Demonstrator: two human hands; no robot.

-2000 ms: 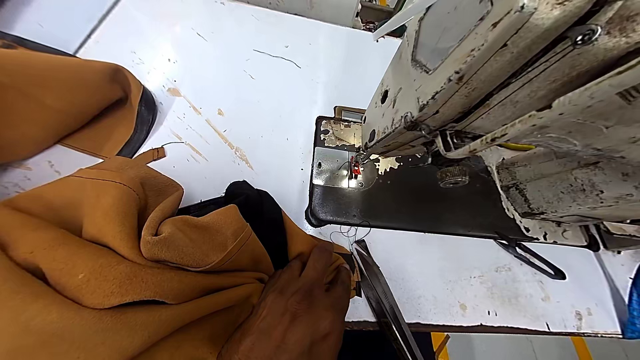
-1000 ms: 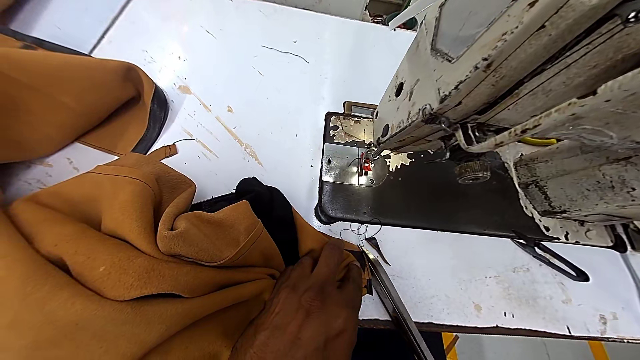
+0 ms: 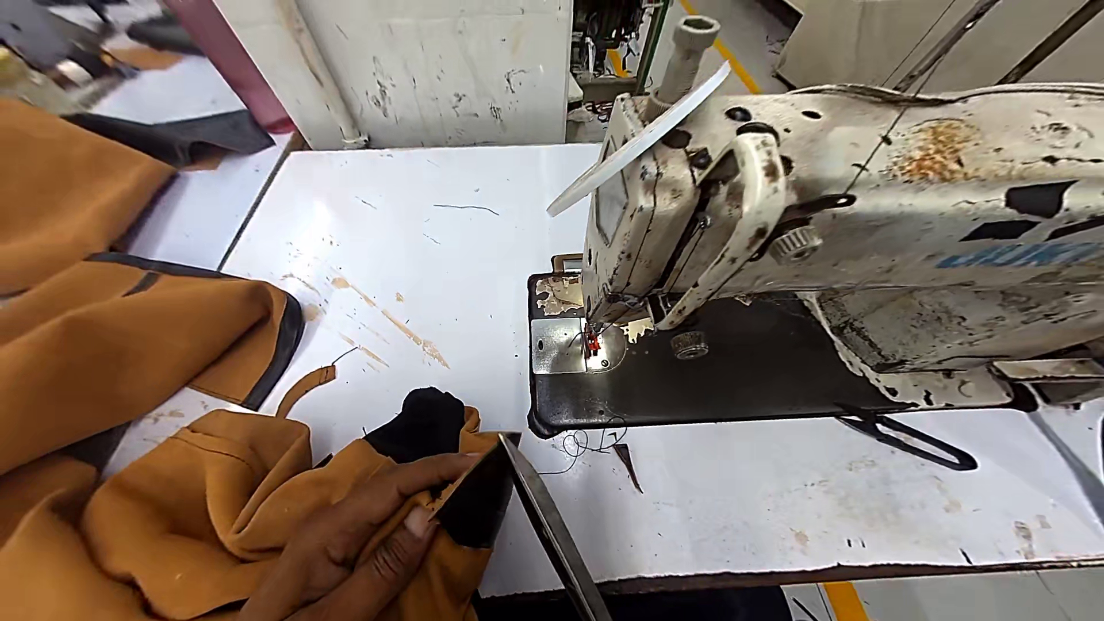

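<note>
My left hand (image 3: pixel 362 543) pinches the edge of a tan suede-like piece (image 3: pixel 207 500) with black parts, bunched at the lower left. Long metal shears (image 3: pixel 556 526) reach up from the bottom edge, their tips at the corner of the black panel (image 3: pixel 479 500) beside my fingers. The hand on the shears' handles is out of view. A small dark pointed scrap (image 3: pixel 628 466) lies on the white table right of the blades, near loose dark thread (image 3: pixel 586 444). Behind it stands a worn Juki sewing machine (image 3: pixel 819 224), its presser foot (image 3: pixel 592 342) over the metal plate.
More tan pieces with black edging (image 3: pixel 155 319) lie at the left. A tan strip (image 3: pixel 306 386) rests on the white table (image 3: pixel 448 267), with thread bits and scuffs near it. A black loop-shaped part (image 3: pixel 914 440) lies by the machine bed. The table's front edge (image 3: pixel 742 580) runs below.
The view has tilted up. My left hand has turned, with thumb and index finger now showing on the piece's edge. The black panel at the shears' tips is more exposed.
</note>
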